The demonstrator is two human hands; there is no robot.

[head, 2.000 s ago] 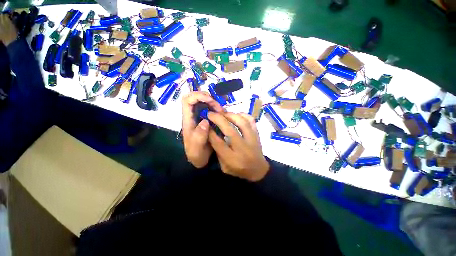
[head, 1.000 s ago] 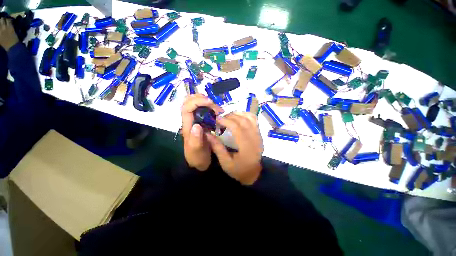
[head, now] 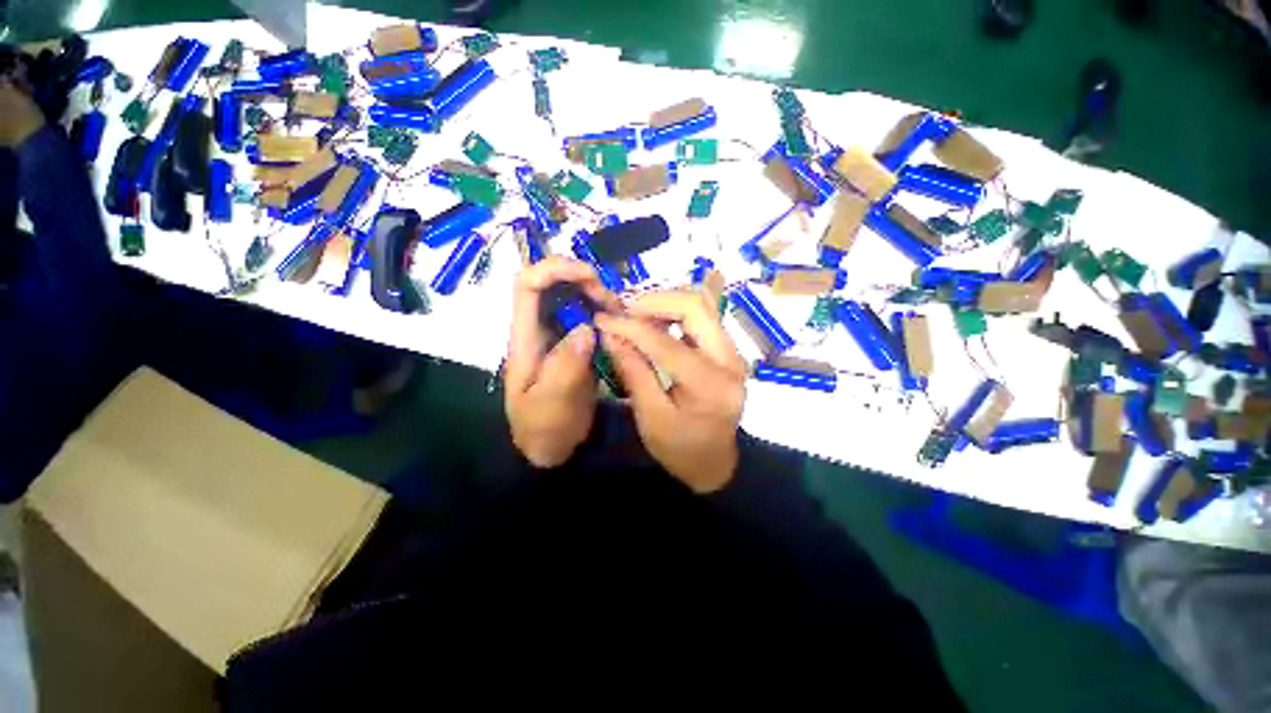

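Note:
My left hand (head: 552, 383) holds a part-filled housing (head: 569, 309) near the bench's front edge. Its shell is dark and blue shows in its opening. My right hand (head: 679, 386) is close against it, with thumb and fingers pinched at its right side. A bit of green shows between the hands, perhaps a circuit board (head: 605, 365). The fingers hide most of the housing. Battery packs (head: 761, 319) with tan pads and green boards lie scattered on the white bench (head: 558, 237). A loose black piece (head: 630, 237) lies on packs just beyond my hands.
A black housing (head: 395, 261) lies left of my hands, with more black housings (head: 179, 174) further left. An open carton (head: 209, 508) stands at lower left. Another person's sleeve (head: 77, 223) is at the left edge. A grey-clothed leg (head: 1196, 613) and blue stool (head: 1011, 578) are at lower right.
The housing has turned in my left hand; its blue part shows again after the dark end showed a second ago. My right fingers have shifted on it. The view has moved slightly.

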